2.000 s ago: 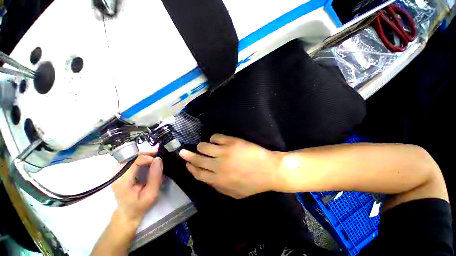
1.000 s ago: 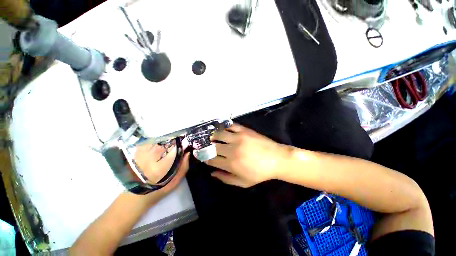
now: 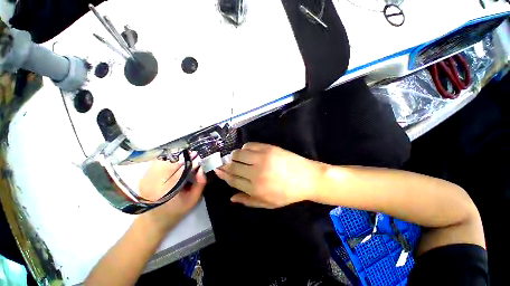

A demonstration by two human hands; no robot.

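Observation:
A black garment [image 3: 346,123] lies under and in front of the white sewing machine head [image 3: 223,61] and hangs down over the lap. My right hand [image 3: 271,176] rests on the garment just right of the needle area, fingers bent, fingertips at the metal presser parts [image 3: 212,148]. My left hand [image 3: 168,187] is left of the needle, partly hidden behind the curved shiny guard [image 3: 114,187]. Its fingertips are at the garment's edge beside the presser parts; the grip itself is partly hidden.
A black strap [image 3: 321,50] drapes over the machine head. Dark red scissors [image 3: 450,78] lie on a clear plastic bag [image 3: 408,100] at the right. A blue basket [image 3: 374,251] with small trims stands below my right forearm. A grey joint [image 3: 56,67] is at upper left.
The view has swung along the machine head. My left hand has moved from in front of the needle to behind the curved guard. My right hand stays on the garment beside the presser parts.

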